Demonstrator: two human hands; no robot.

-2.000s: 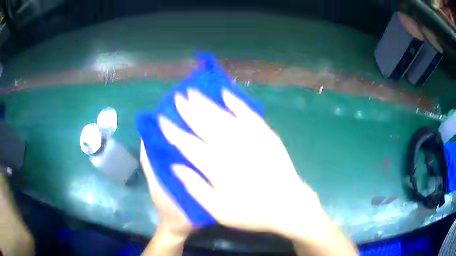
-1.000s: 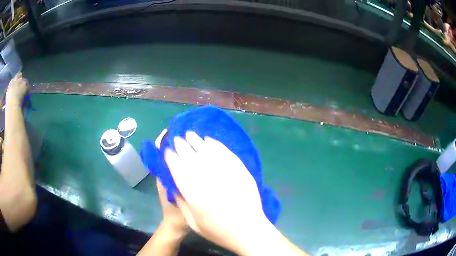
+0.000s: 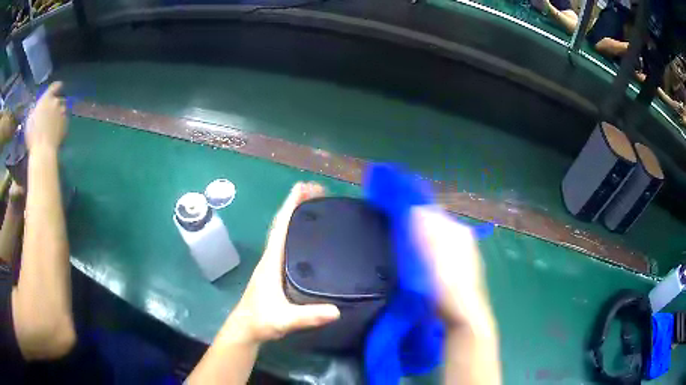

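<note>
A speaker point(image 3: 340, 248) is held up in front of me with its black base facing me; small round feet show near its corners. My left hand point(image 3: 274, 289) grips it from the left side, thumb across the near edge. My right hand point(image 3: 455, 263), blurred, holds a bright blue cloth point(image 3: 406, 301) at the speaker's right side. The cloth hangs down beside the speaker and a part sticks up beyond it. The cloth hides the speaker's right side.
A white bottle point(image 3: 209, 244) with its flip lid open stands on the green bench point(image 3: 128, 218) at left. Two speakers point(image 3: 599, 173) stand beyond the brown strip at right. A black padded ring point(image 3: 618, 338), folded blue cloth point(image 3: 660, 346) and second bottle point(image 3: 669, 289) are at far right. Another person's arm point(image 3: 45, 248) is at left.
The speaker's black base now faces me, where the cloth and right hand covered it before. My right hand has moved right with the cloth. The view has shifted, showing people at the upper right.
</note>
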